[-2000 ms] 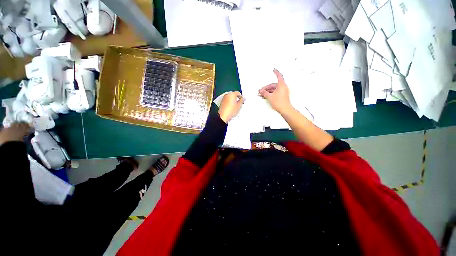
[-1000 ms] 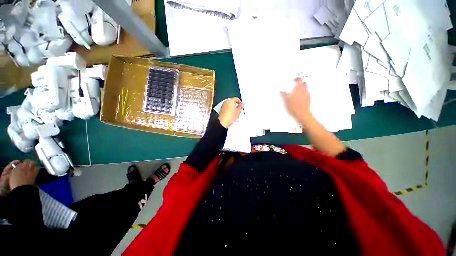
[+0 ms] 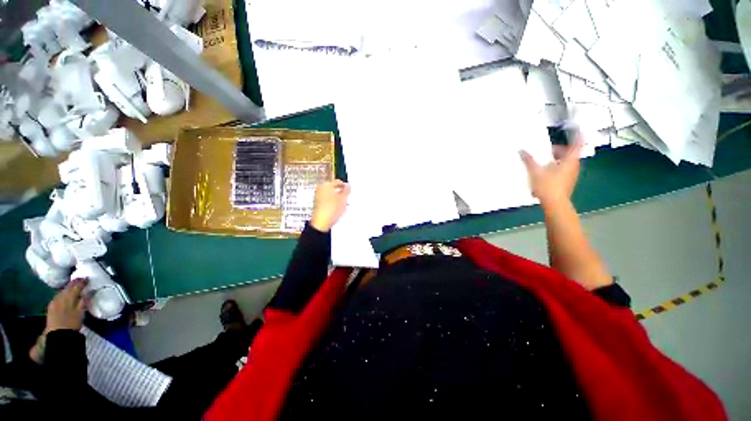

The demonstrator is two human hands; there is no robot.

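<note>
Flat white printed blanks [image 3: 428,140] lie spread in front of me, overexposed so that their print hardly shows. My left hand [image 3: 331,205] is closed at their left edge, over a narrow white label sheet [image 3: 354,249] that hangs down at my waist; it appears to hold the sheet's upper part. My right hand [image 3: 556,173] is at the right edge of the blanks, blurred, fingers spread, with nothing seen in it. An untidy heap of white blanks [image 3: 650,74] lies beyond it at the right.
A brown tray [image 3: 251,230] with a dark grid and clear bubbled sheets is left of my left hand. White cameras [image 3: 99,177] cluster further left. A grey metal upright [image 3: 177,57] crosses there. A co-worker's hand [image 3: 67,306] is at the lower left by a camera.
My right hand has moved right, from over the blanks to their right edge. My left hand stays near the label sheet. The view has shifted, and the co-worker's hand is now up by a camera.
</note>
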